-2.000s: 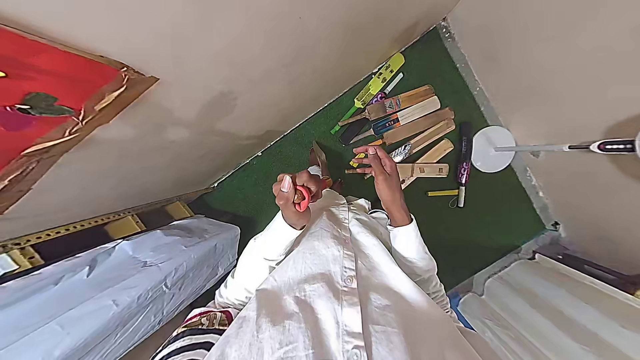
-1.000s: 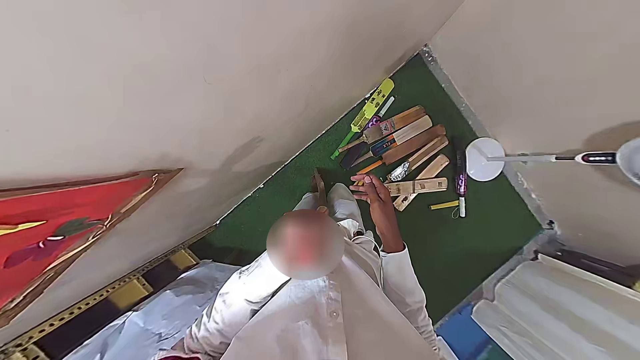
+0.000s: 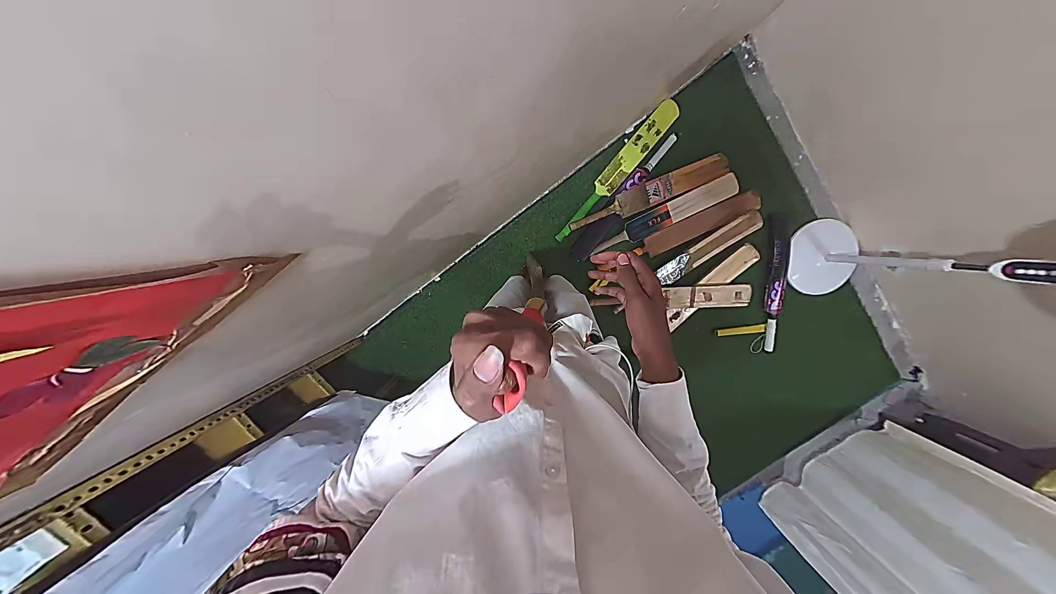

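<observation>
My left hand [image 3: 499,359] is a fist around a red-handled tool [image 3: 513,389]. A loop of the handle shows below the thumb, and a narrow metal blade [image 3: 535,274] points away past the fingers; the grip hides the middle. To the right, my right hand [image 3: 642,309] has its fingers spread and holds nothing visible. It appears over the handle ends of several wooden cricket bats [image 3: 701,231] on the green carpet [image 3: 718,412]. A yellow-green bat [image 3: 639,148] lies at their far side, and a dark purple bat [image 3: 775,272] lies to their right.
Walls meet at the carpet's far corner. A white disc [image 3: 823,256] on a rod stands at right. A yellow stick [image 3: 741,330] lies near the purple bat. White sheeting [image 3: 247,487] covers something at lower left beside a perforated yellow rail [image 3: 190,441]; a red picture [image 3: 107,355] is above.
</observation>
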